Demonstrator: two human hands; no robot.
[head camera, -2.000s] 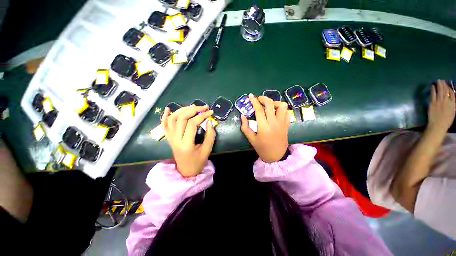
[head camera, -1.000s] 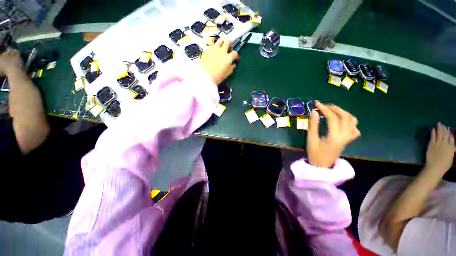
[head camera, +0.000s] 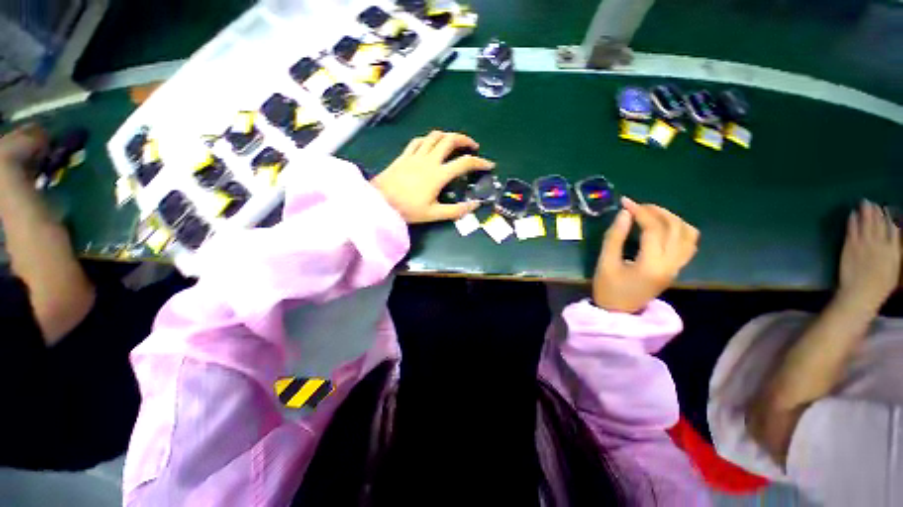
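A row of several smartwatch units (head camera: 553, 194) lies on the green bench mat, with pale square batteries (head camera: 530, 228) on their near side. Some screens show small coloured marks. My left hand (head camera: 428, 178) lies at the left end of the row, fingers spread around the leftmost unit and partly covering it; whether it grips that unit cannot be told. My right hand (head camera: 649, 253) is just right of the rightmost unit, thumb and index finger apart, holding nothing.
A white blister tray (head camera: 213, 74) with dark units slants at left. Pens (head camera: 411, 89) lie along its right edge. A clear round container (head camera: 495, 69) stands by the metal rail (head camera: 713, 69). Several units (head camera: 703, 104) lie upper right. Other people's arms (head camera: 871, 262) show at both sides.
My left hand went from the row to the tray's edge, then came back to the row's left end. My right hand moved from mid-row to its right end. The view has shifted.
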